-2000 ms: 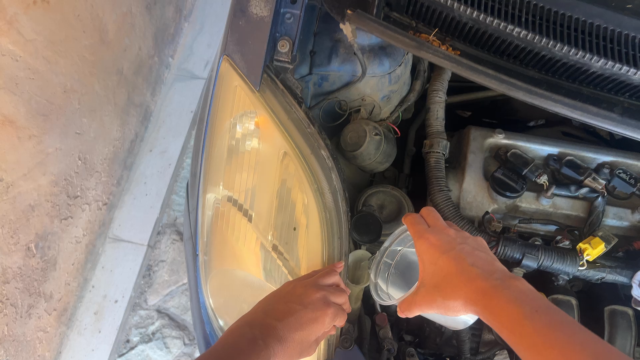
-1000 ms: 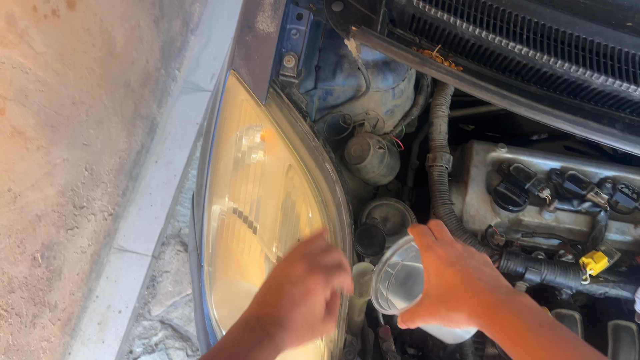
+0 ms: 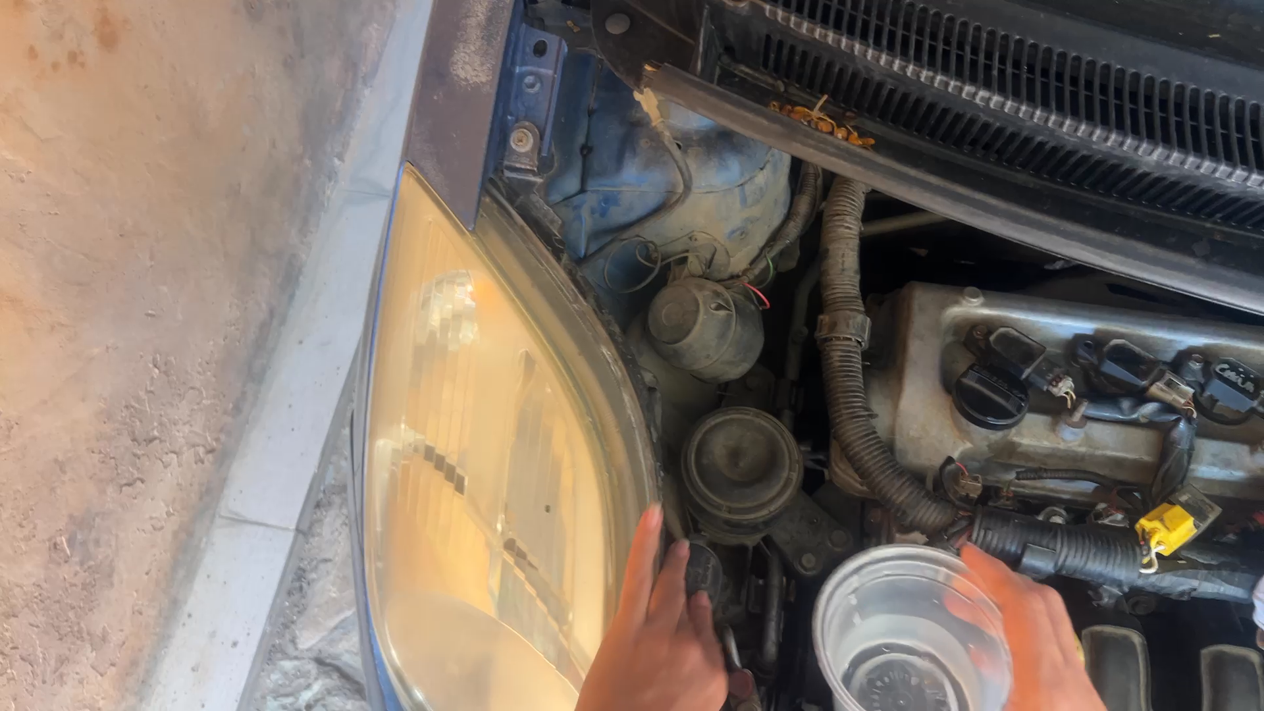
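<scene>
My left hand (image 3: 657, 642) is beside the inner edge of the yellowed headlight (image 3: 494, 474). Its fingers touch the left side of a black cap (image 3: 704, 571); the frame does not settle whether they grip it, and the thumb is partly hidden. In my right hand (image 3: 1032, 627) is a clear round plastic container (image 3: 908, 632), held by its right side with the open top facing the camera. Some clear liquid seems to lie at its bottom. A gap separates the container from my left hand.
Above the hands are a round black lid (image 3: 743, 464) and a grey rounded housing (image 3: 706, 326). A corrugated hose (image 3: 844, 375) runs beside the metal engine cover (image 3: 928, 365). A yellow connector (image 3: 1167, 528) lies right of the container. The cowl grille (image 3: 1037, 109) spans the top right.
My right hand has moved the container right and down, away from the translucent filler neck seen earlier. My left hand has come to the black cap, and the neck is now hidden.
</scene>
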